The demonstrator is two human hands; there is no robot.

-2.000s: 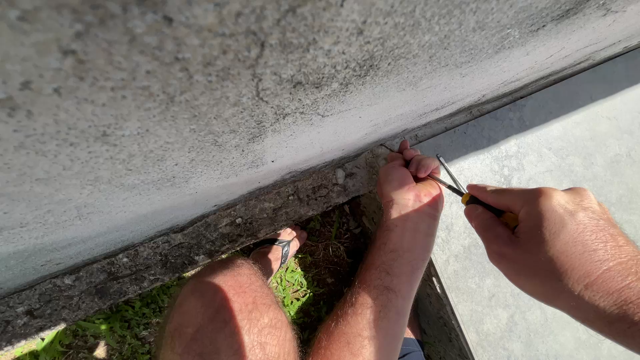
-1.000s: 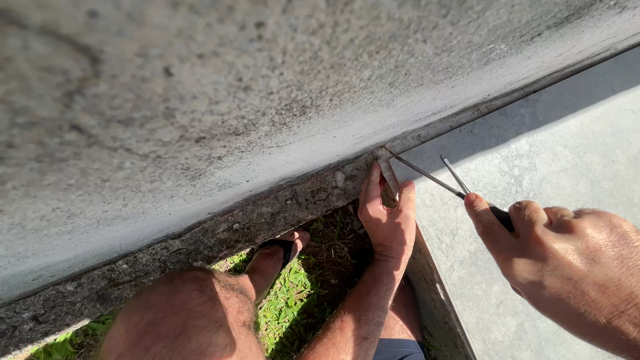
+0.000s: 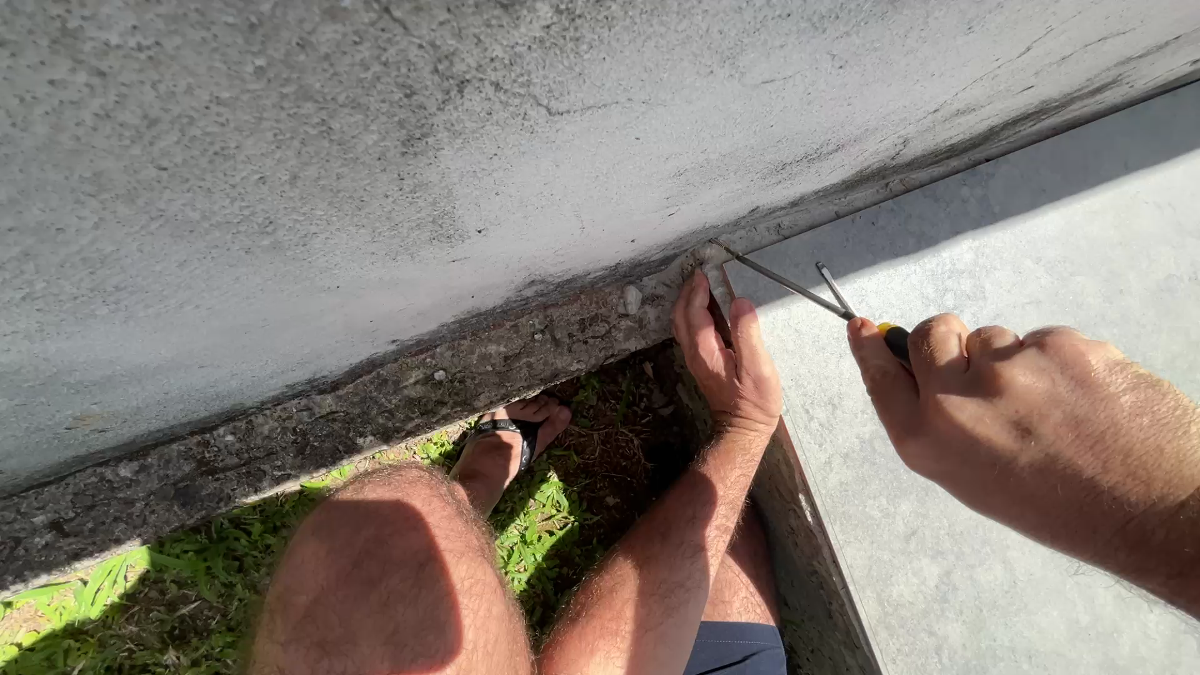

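My right hand [image 3: 1012,403] grips a screwdriver [image 3: 783,280] with a black and yellow handle. Its long metal shaft points left, and the tip meets the ledge at the wall's foot. A shorter metal shaft [image 3: 832,289] sticks out at an angle beside it; its lower end is hidden by my fingers. My left hand [image 3: 727,361] is cupped just below the screwdriver tip, fingers on one side and thumb on the other side of a thin brown-edged strip [image 3: 720,305] at the slab's corner. Whether that strip is gripped or only touched is unclear.
A rough, stained masonry wall [image 3: 375,187] rises above a crumbly concrete ledge [image 3: 394,398]. At right lies a smooth grey slab [image 3: 947,525] with a brownish side edge [image 3: 816,544]. Grass [image 3: 539,525], a sandalled foot [image 3: 511,436] and a bare knee [image 3: 394,572] are below.
Two seconds ago my left hand was closed around the screwdriver shaft; it then moved down off it and sits beneath the tip. My right hand has kept its grip on the handle.
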